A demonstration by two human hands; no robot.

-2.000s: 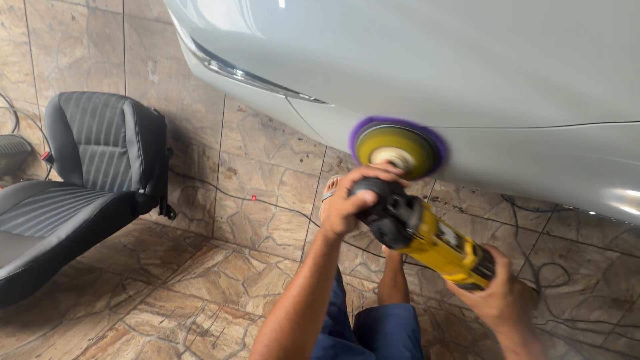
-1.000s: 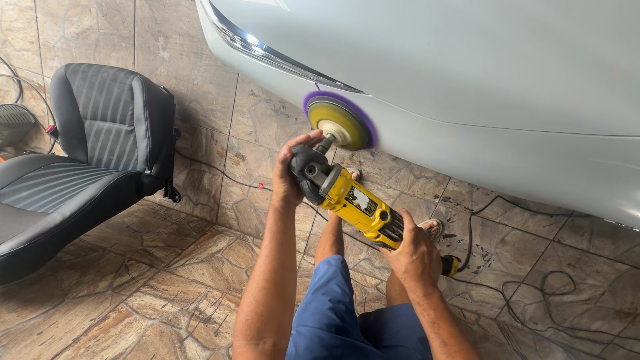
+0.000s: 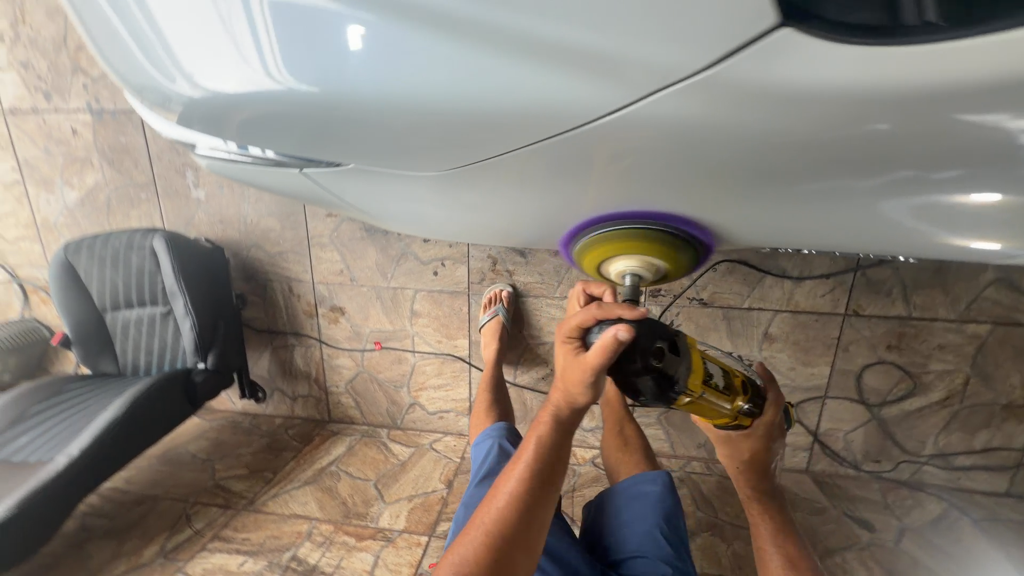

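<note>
A yellow and black rotary polisher (image 3: 704, 380) is in both my hands. My left hand (image 3: 592, 340) grips the black front handle by the head. Around the rear of the yellow body is my right hand (image 3: 752, 428). The polisher's yellow backing plate (image 3: 636, 252), with a purple-edged pad, looks blurred and lies against the lower side of a light silver car body panel (image 3: 480, 200). The pad's face is hidden against the panel. A curved panel seam runs above it.
A grey car seat (image 3: 128, 312) stands on the stone-patterned tile floor (image 3: 376, 480) at the left. A black power cord (image 3: 432, 354) crosses the floor behind my legs, and more cord (image 3: 888, 400) lies in loops at the right. My sandalled foot (image 3: 496, 308) is below the car.
The view has shifted along the car, and a dark window edge now shows at top right. The polisher, held in both hands, has moved from near the bumper seam to further right along the panel.
</note>
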